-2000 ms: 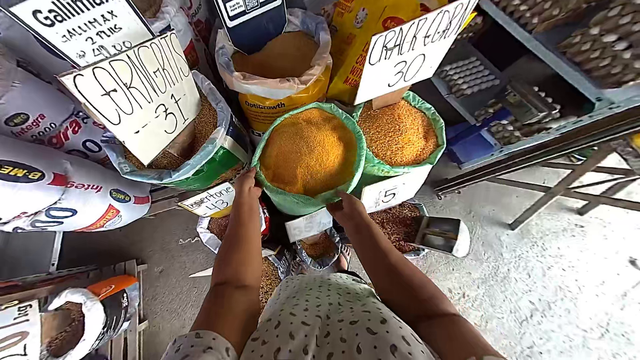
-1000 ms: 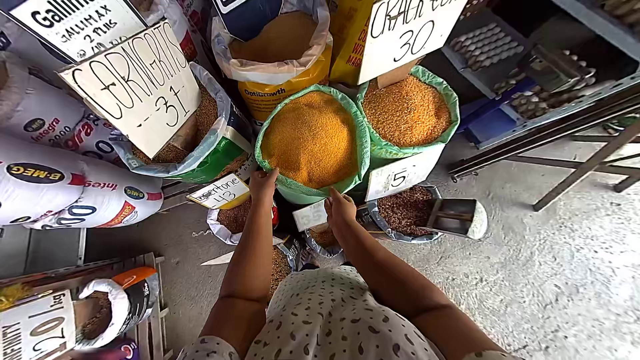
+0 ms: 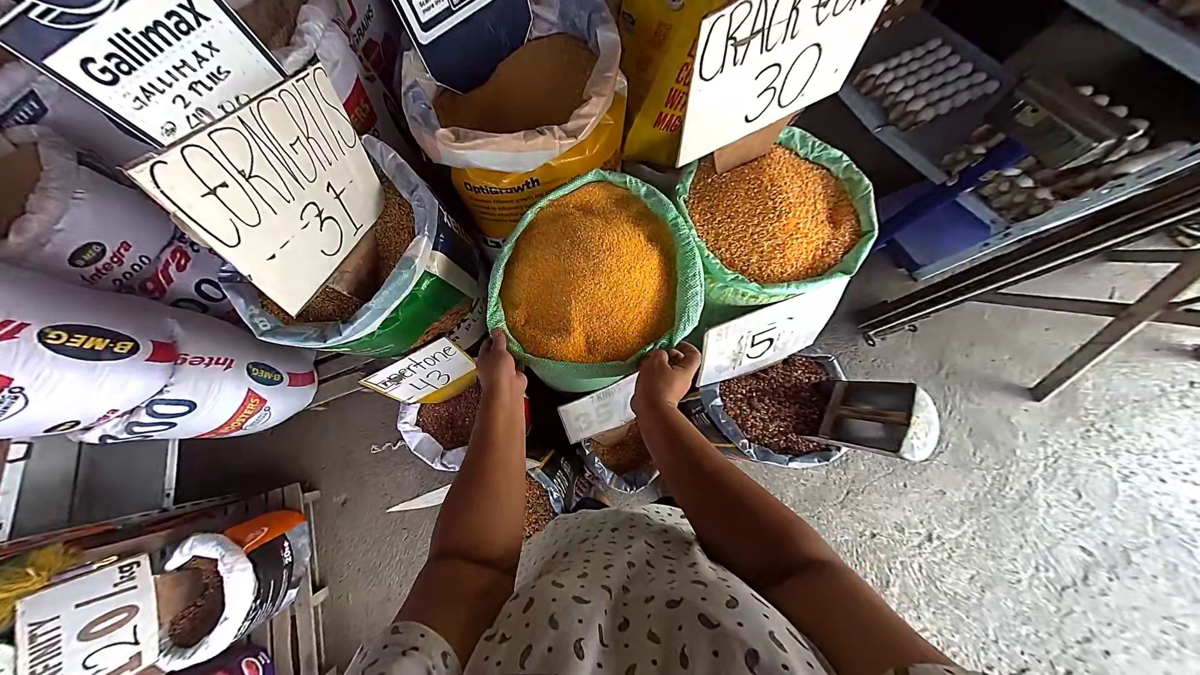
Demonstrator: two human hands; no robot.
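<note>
A green woven sack (image 3: 689,272) with its rim rolled down stands in front of me, heaped with fine yellow-orange grain (image 3: 591,272). My left hand (image 3: 500,364) grips the near left part of its rim, fingers mostly hidden. At the near right part, my right hand (image 3: 666,375) is closed on the same rim. A second green sack (image 3: 867,220) of coarser cracked grain (image 3: 773,216) touches it on the right. To the left stands an open sack (image 3: 412,300) with a handwritten sign (image 3: 267,187) stuck in it.
Smaller open sacks of feed (image 3: 773,403) sit below, one with a metal scoop (image 3: 872,417). Full white feed sacks (image 3: 84,356) lie at the left, above a wooden pallet (image 3: 305,581). Egg trays (image 3: 923,84) fill a metal rack at the right, whose legs (image 3: 1116,328) stand on concrete.
My right hand has shifted along the near rim toward the right since one second ago. My left hand stays at the rim's left part. The view has shifted slightly.
</note>
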